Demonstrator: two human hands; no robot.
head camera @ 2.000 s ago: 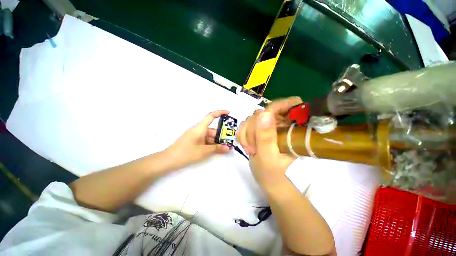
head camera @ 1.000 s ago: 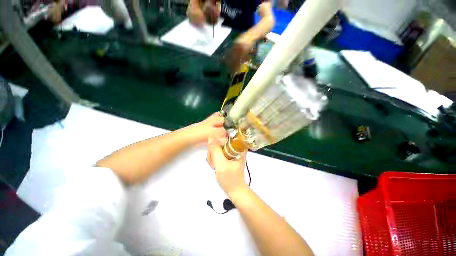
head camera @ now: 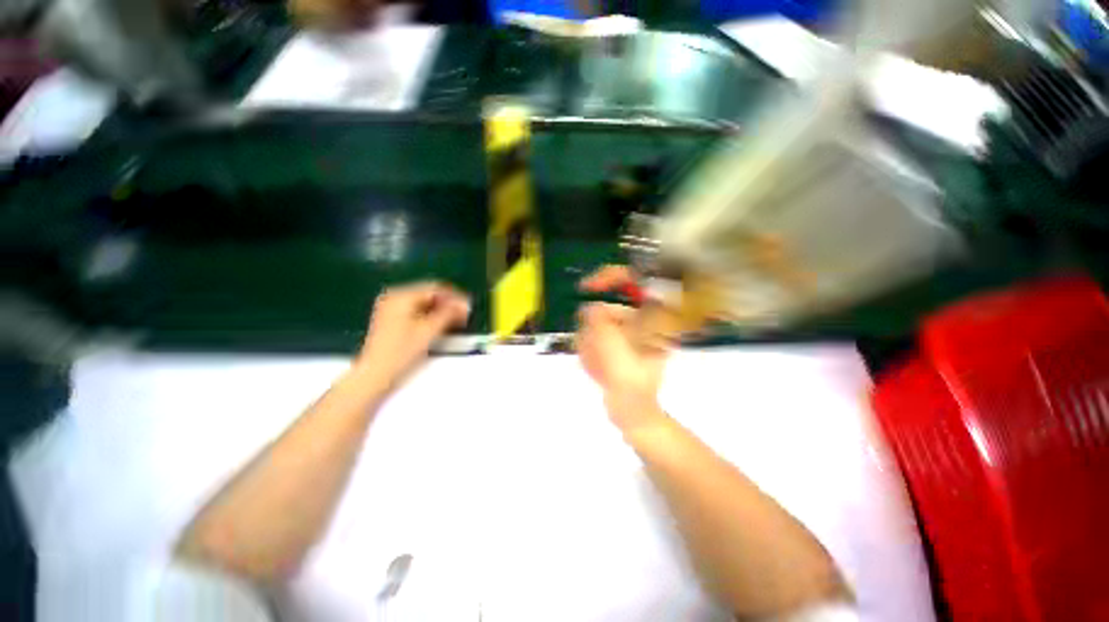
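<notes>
The picture is blurred. My right hand [head camera: 623, 346] is closed around the front end of the gold glue dispensing gun [head camera: 703, 304], which comes in from the upper right in clear plastic. A small red part [head camera: 634, 293] shows by my fingers. My left hand [head camera: 407, 326] is to the left, apart from the gun, at the far edge of the white work sheet [head camera: 511, 486]. Its fingers are curled, and I cannot tell whether anything is in them. No open power adapter or cord can be made out.
A yellow and black striped bar [head camera: 516, 231] crosses the green surface [head camera: 292, 243] beyond the sheet. A red basket [head camera: 1022, 450] stands at the right. White sheets [head camera: 347, 67] lie on the far side. A small grey smudge [head camera: 397, 574] is on the near sheet.
My hands have moved apart, left hand to the left and right hand with the gun to the right. The view has turned, and the adapter and cord no longer show.
</notes>
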